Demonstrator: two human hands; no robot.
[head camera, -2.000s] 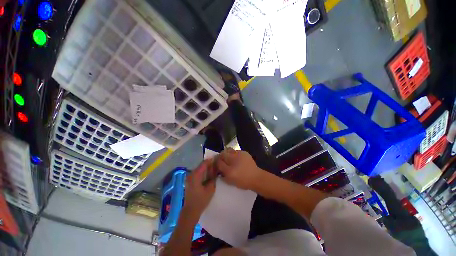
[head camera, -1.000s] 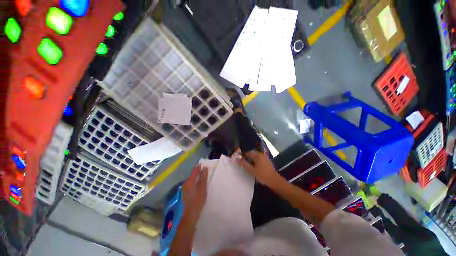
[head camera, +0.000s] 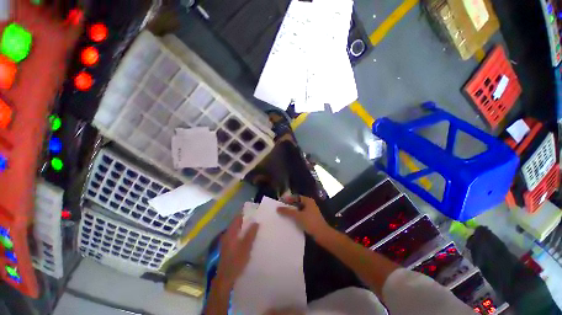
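A white sheet stack lies over my lap at the bottom centre, blank on the side that faces me, its top edges uneven. My left hand holds its left edge, thumb on the front. My right hand is at its upper right edge, fingers on the paper; a small dark spot shows near the fingertips, too unclear to name. Loose printed papers lie fanned on a black surface at the top centre.
White grid trays with small slips stand at the left, beside a red light tray. At the right are a blue stool, red crates and a cardboard box. Dark trays with red lights and a person's sleeve are at the lower right.
My hands have moved from together at the top of the sheets to apart on either side. The view has shifted, bringing the red light tray in at the left.
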